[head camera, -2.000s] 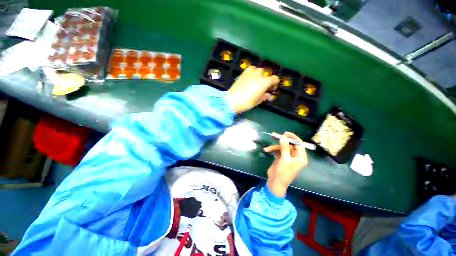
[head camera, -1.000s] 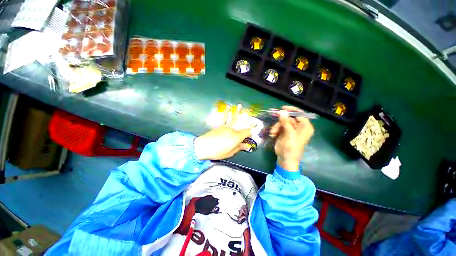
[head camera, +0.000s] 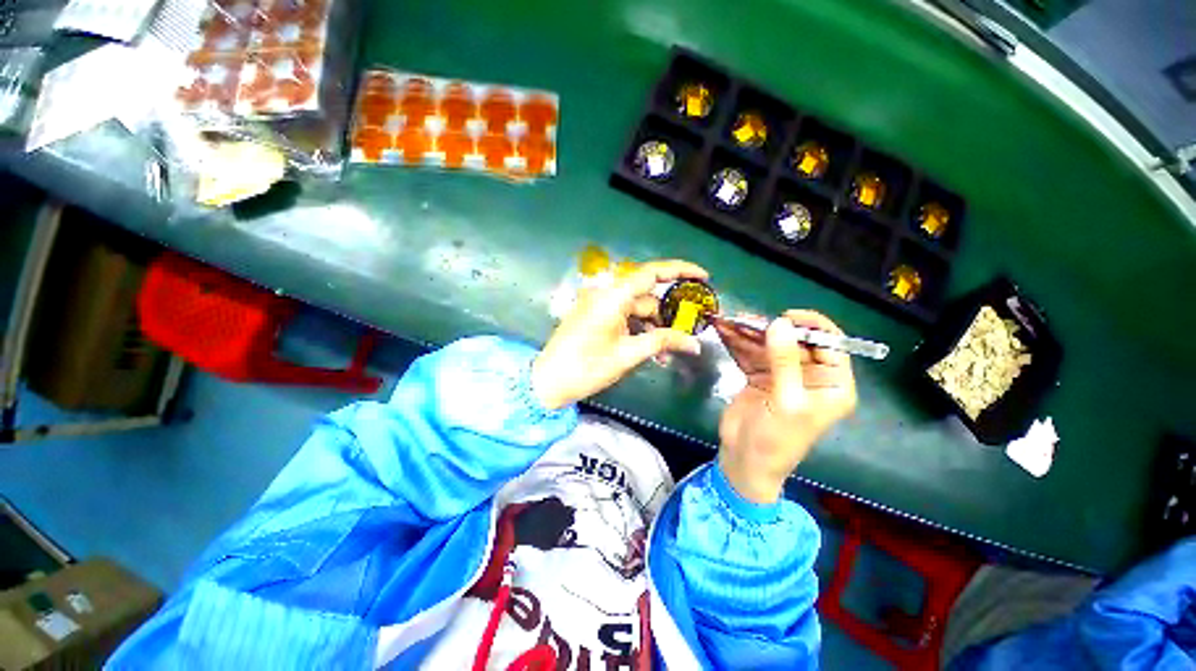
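My left hand (head camera: 610, 330) holds a round part (head camera: 687, 307) by its dark rim above the bench; its centre shows amber. My right hand (head camera: 787, 400) holds the tweezers (head camera: 820, 341), their tip at the round part's right edge. The glossy sticker backing sheet (head camera: 568, 291) lies partly hidden behind my left hand, with a yellow film sticker (head camera: 594, 260) at its upper edge. The black parts tray (head camera: 839, 273) lies beyond my hands with round parts in its pockets. The near row has several silver-centred parts, one empty pocket and one amber part; the far row is amber.
The black parts box (head camera: 1043, 354) with small pale pieces (head camera: 981, 357) is at right, beside white scrap (head camera: 1034, 447). The orange disc sheet (head camera: 454, 125) and bagged disc sheets (head camera: 256, 59) lie left. Red stools (head camera: 210, 334) stand below the bench. Another person's blue sleeve (head camera: 1138, 616) shows at lower right.
My left hand has left the tray and now holds up a round part whose centre has turned amber. The tweezers have moved from over the backing sheet to the part.
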